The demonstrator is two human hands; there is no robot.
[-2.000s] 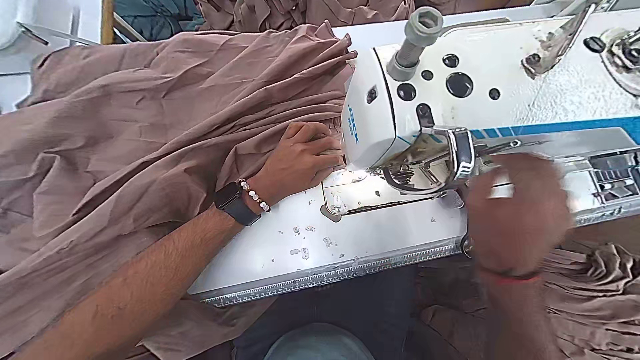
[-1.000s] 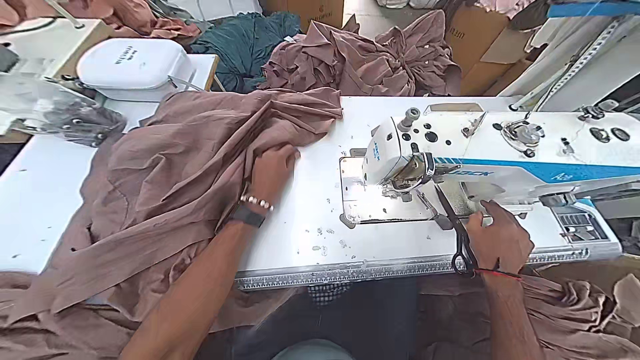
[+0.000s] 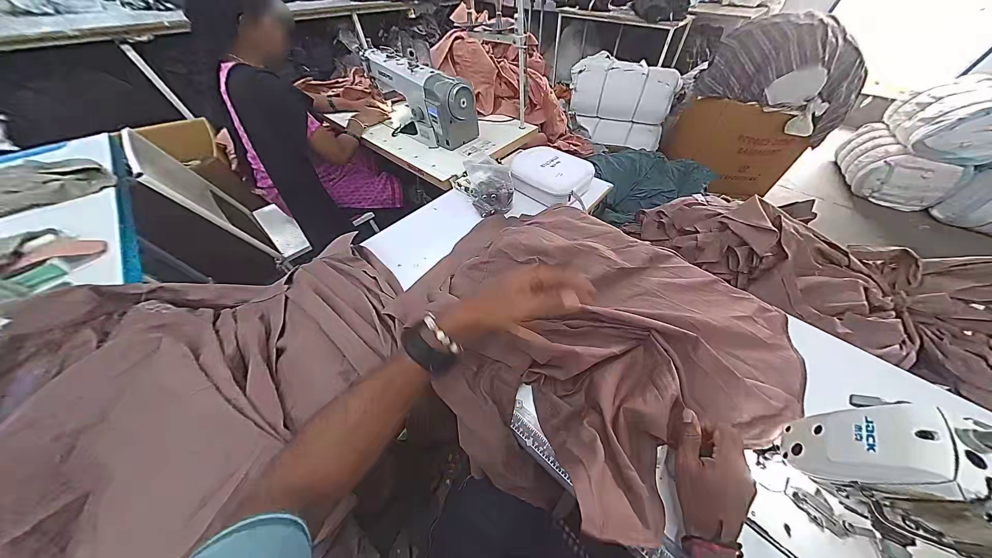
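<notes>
Mauve-brown fabric (image 3: 604, 310) lies in loose folds over the white sewing table and hangs past its front edge. My left hand (image 3: 535, 298), blurred, is over the middle of the cloth; whether it grips any is unclear. A watch and a beaded bracelet are on that wrist. At the right, my right hand (image 3: 713, 473) has the fabric's edge between thumb and fingers. Beside it stands the white head of a Jack sewing machine (image 3: 876, 449), cut off by the frame's right side.
Another person (image 3: 287, 132) sits at a second sewing machine (image 3: 426, 93). A white case (image 3: 550, 174) and a plastic bag of small items (image 3: 487, 186) lie at the table's far end. More mauve fabric (image 3: 837, 294) is piled behind the table. A cardboard box (image 3: 728, 147) stands further back.
The view has swung left. My right hand has left the scissors it was beside at the machine and now holds the cloth. My left hand has moved across the fabric, which is spread differently.
</notes>
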